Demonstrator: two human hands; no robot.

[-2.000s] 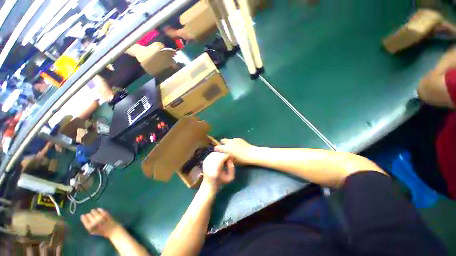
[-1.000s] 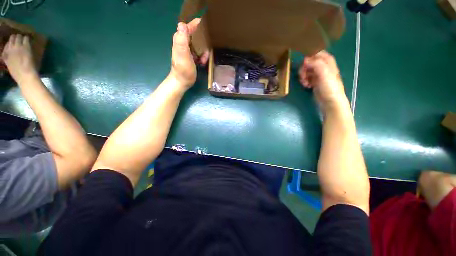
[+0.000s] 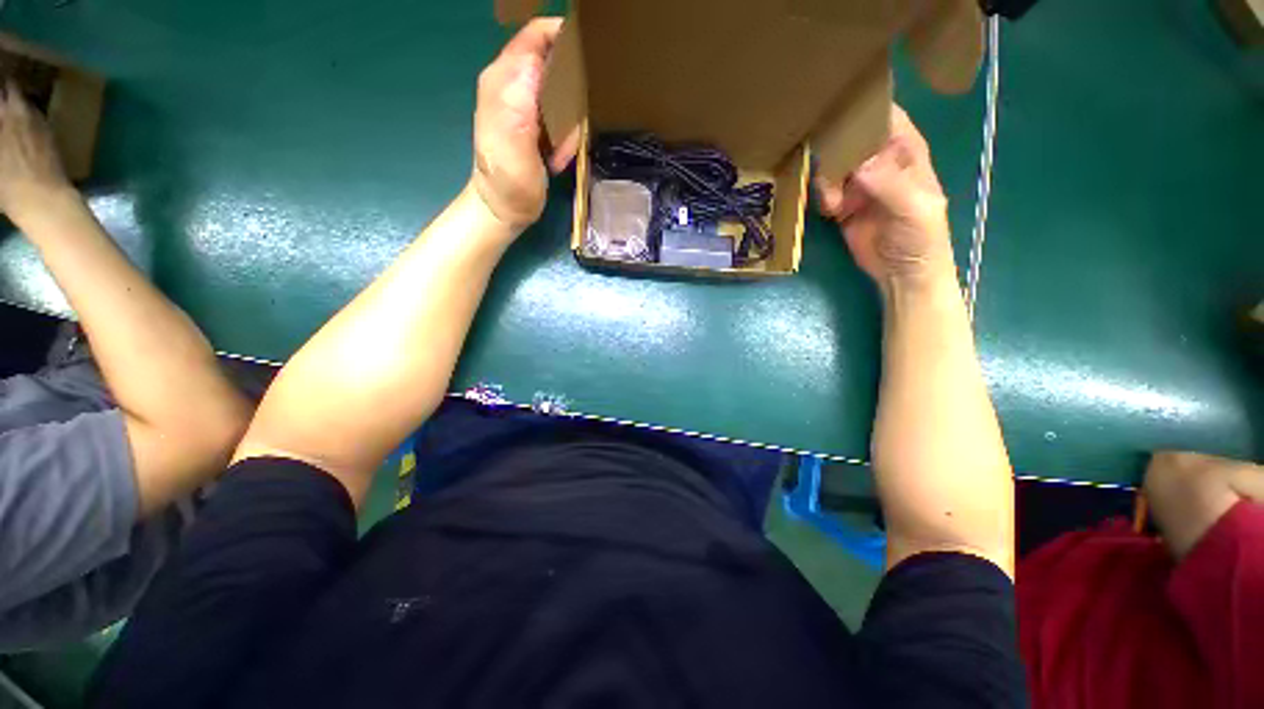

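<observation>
An open brown mailer box (image 3: 688, 270) lies on the green mat in front of me. Its lid (image 3: 721, 69) stands raised at the far side, with the top cut off by the picture's edge. Inside are coiled black cables (image 3: 686, 166), a pale grey-silver block (image 3: 620, 218) at the front left and a small dark grey block (image 3: 696, 249) at the front middle. My left hand (image 3: 513, 132) is against the lid's left side flap. My right hand (image 3: 894, 201) is at the right side flap, its fingertips partly hidden by the cardboard.
The green bench mat (image 3: 333, 208) has a pale seam line (image 3: 986, 180) to the right of my right hand. A neighbour's hand (image 3: 25, 153) is at another brown box (image 3: 76, 125) at the far left. A person in a red sleeve (image 3: 1220, 582) is at the right.
The view has turned from the tilted bench view down onto the box. Since one second ago, my right hand has come up to the lid's right side flap, which now stands beside the box's right wall.
</observation>
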